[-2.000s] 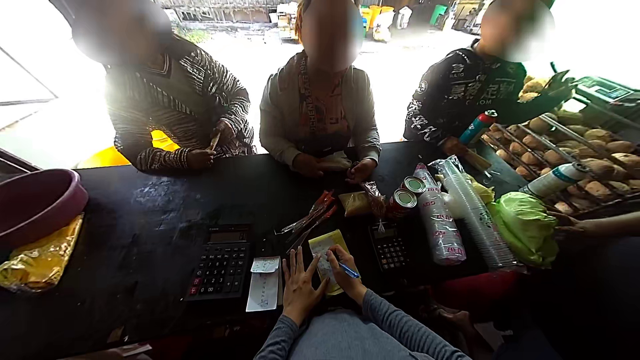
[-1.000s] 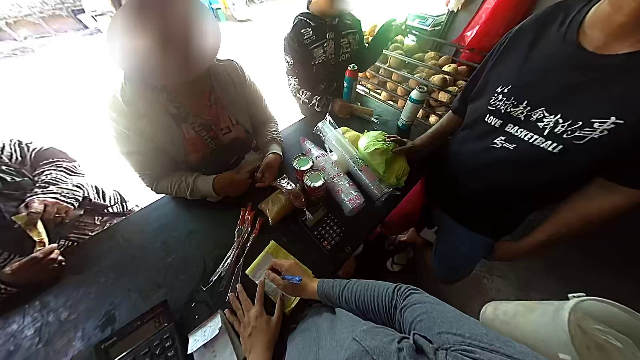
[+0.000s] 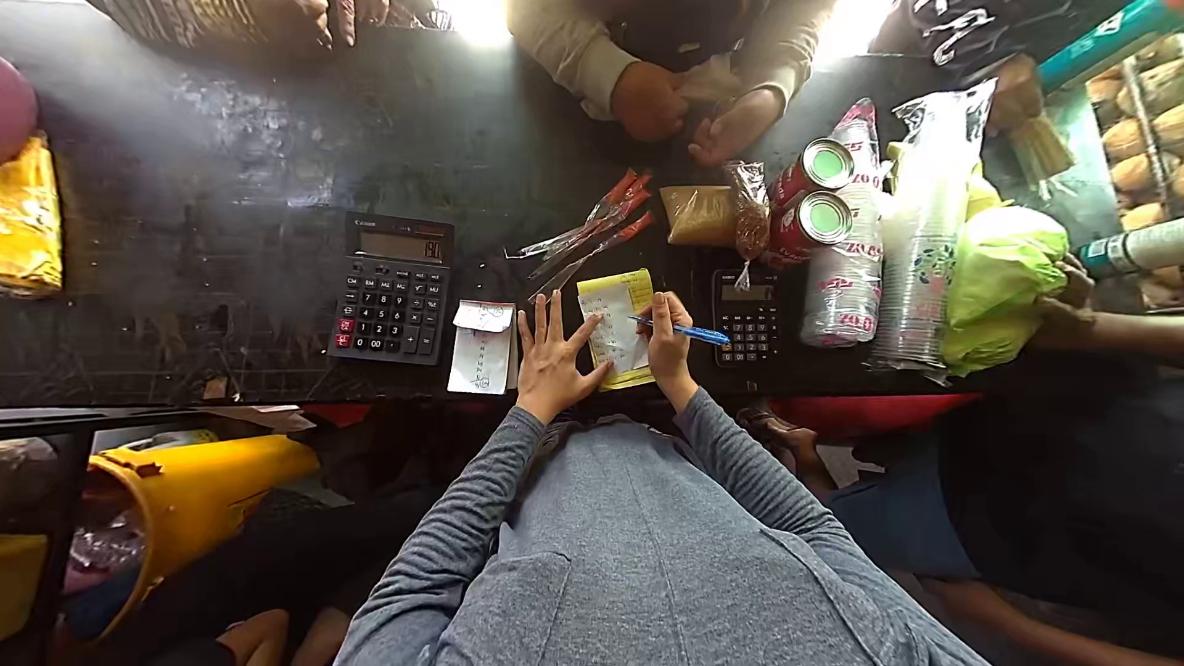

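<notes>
My right hand [image 3: 670, 350] holds a blue pen [image 3: 698, 334] over a yellow notepad [image 3: 640, 289], on which lies a white slip [image 3: 618, 324] with writing. Spread flat, my left hand [image 3: 555, 361] rests at the left edge of the pad with its fingers apart. Left of that hand are folded white papers [image 3: 481, 351] bearing writing, then a large Canon calculator [image 3: 391, 291]. A smaller calculator [image 3: 746, 319] lies just right of my right hand.
Beyond the pad lie red-tipped plastic packets [image 3: 601, 227], a bag of tan granules [image 3: 696, 215], two cans [image 3: 814, 199], wrapped cups [image 3: 846, 259], clear cups [image 3: 918, 250] and a green plastic bag [image 3: 1004, 277] touched by another person's hand. People's hands [image 3: 684, 106] are across the counter.
The view has swung back left and down since one second ago. My left hand stays spread by the notepad, and my right hand keeps the pen.
</notes>
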